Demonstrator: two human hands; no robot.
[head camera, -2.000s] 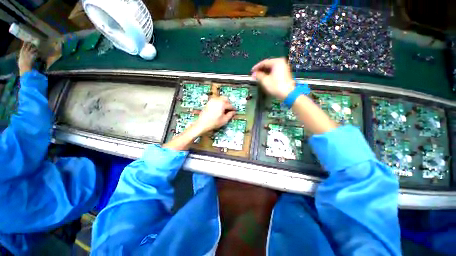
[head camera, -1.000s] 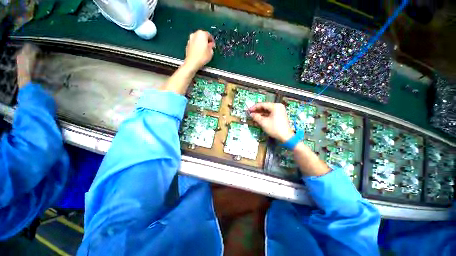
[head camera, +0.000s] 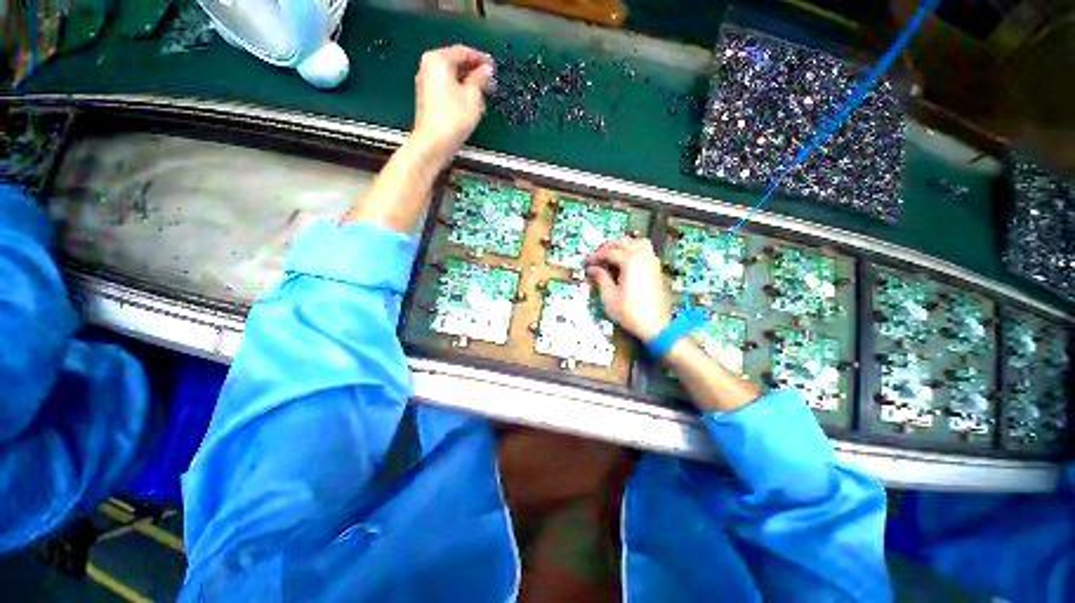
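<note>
The tan-orange carrier (head camera: 528, 253) holds green circuit boards. My right hand (head camera: 631, 286), with a blue wrist strap (head camera: 677, 331), is over the carrier's right side, between its upper right board (head camera: 586, 229) and lower right board (head camera: 574, 323). Its thumb and fingertips are close together; whether they pinch a part is too small to tell. My left hand (head camera: 452, 94) is beyond the rail at the left edge of the small component pile (head camera: 542, 94) on the green mat. Its thumb and fingertips are together, and a part between them cannot be made out.
More carriers with boards (head camera: 804, 315) stand to the right. A grey conveyor plate (head camera: 212, 212) shows at left. The main component pile (head camera: 804, 127) and the fan (head camera: 289, 33) are on the bench. A blue cord (head camera: 843, 112) crosses the view. A person's blue sleeve (head camera: 59, 401) is at far left.
My left hand has gone from the boards to the small pile. My right hand has come from beyond the rail to the tan-orange carrier. The other person's hand has left the view.
</note>
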